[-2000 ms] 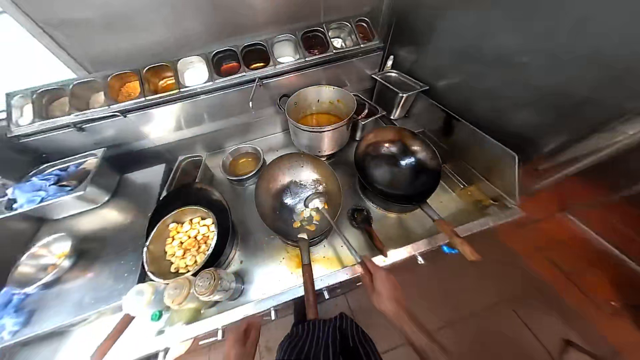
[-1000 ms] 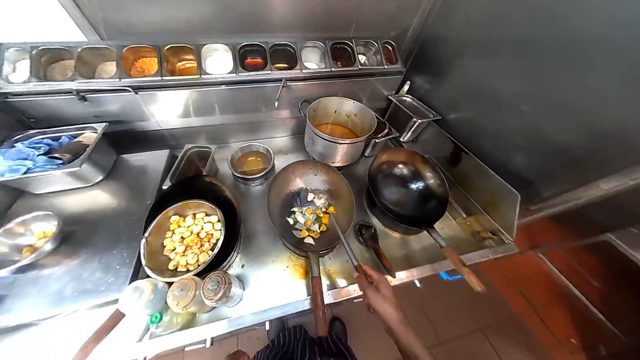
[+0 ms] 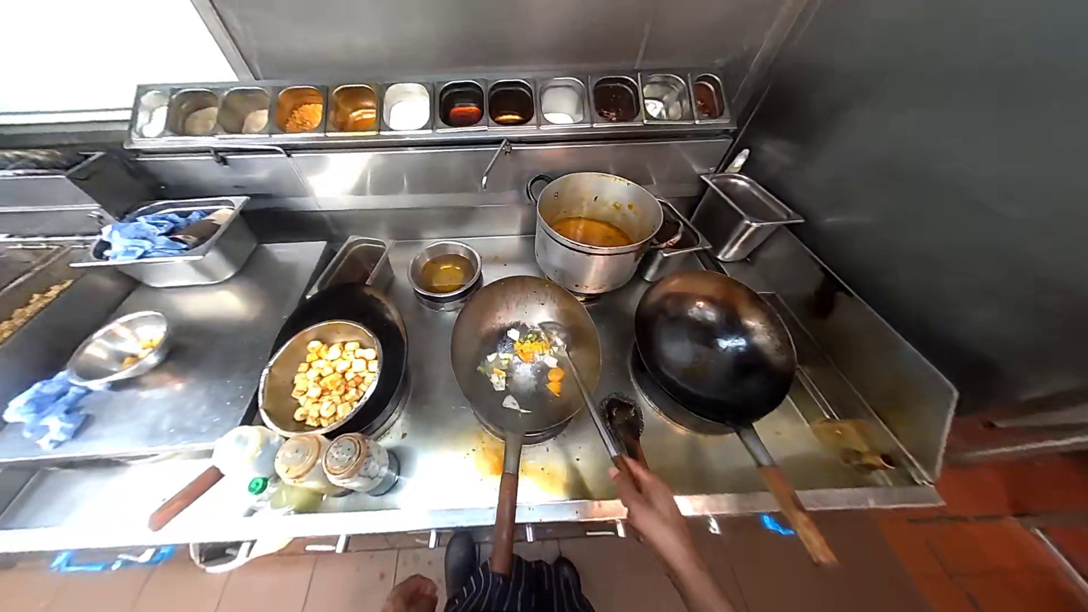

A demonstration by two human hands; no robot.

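My right hand (image 3: 653,510) grips the wooden handle of a metal ladle (image 3: 591,399), whose bowl rests among the food in the middle wok (image 3: 484,319). Chopped pieces (image 3: 532,348), some orange, some white and green, lie in that wok. Its wooden handle (image 3: 505,518) points toward me and is not held. My left hand (image 3: 411,593) hangs low at the bottom edge, partly out of view, left of the handle; its fingers look curled and I cannot tell if it holds anything. To the right of the ladle lies a dark-headed utensil (image 3: 623,418) with a wooden handle.
A bowl of browned cubes (image 3: 336,382) sits in the left wok (image 3: 393,327); jars (image 3: 360,463) stand before it. A dark wok (image 3: 714,348) is at right. Behind stand a soup pot (image 3: 586,263), a small bowl of liquid (image 3: 444,274) and a seasoning rack (image 3: 425,136).
The food pieces in the middle wok have shifted about under the ladle. My right hand stays on the ladle. The view has moved, showing more of the counter at the left.
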